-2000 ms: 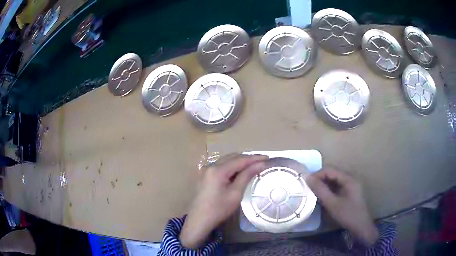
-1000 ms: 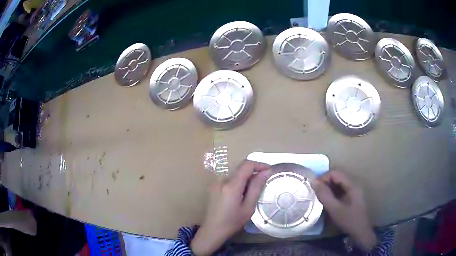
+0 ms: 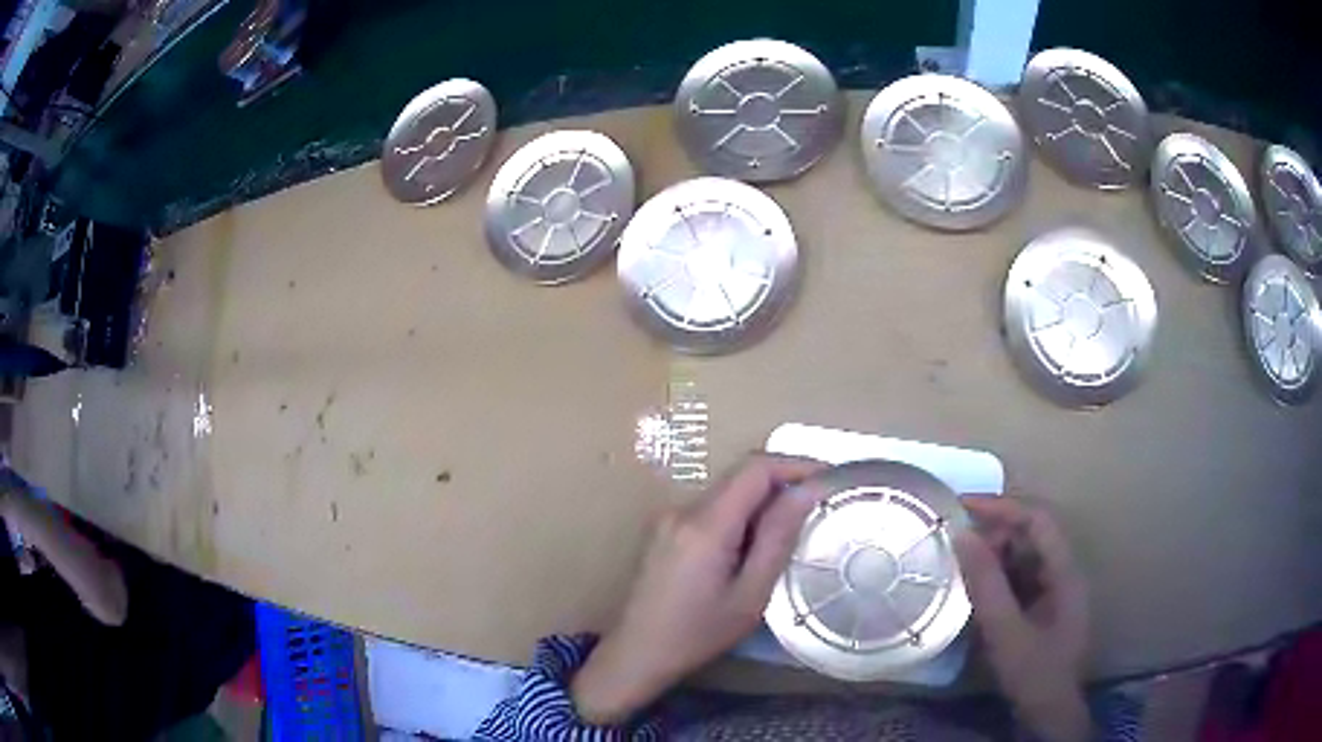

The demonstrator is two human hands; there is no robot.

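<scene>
A round silvery metal disc point(image 3: 870, 571) with a spoke pattern and raised rim lies over a flat white square pad point(image 3: 887, 454) at the bench's front edge. My left hand point(image 3: 713, 573) is at the disc's upper left rim, thumb and fingers on the edge. My right hand point(image 3: 1027, 594) is at its right rim, fingers curled against the edge. Both hands hold the disc between them. The undersides of the fingers and most of the pad are hidden.
Several similar discs, one of them point(image 3: 709, 265) nearest the middle, lie on the cardboard-covered bench point(image 3: 363, 392). A white post point(image 3: 996, 41) and dark green strip point(image 3: 580, 51) are behind. A blue crate point(image 3: 310, 678) and another person's arm point(image 3: 65, 548) are at lower left.
The view has shifted, so the bench items appear farther right. Both hands remain at the disc's rim. Another person's arm now shows more at lower left.
</scene>
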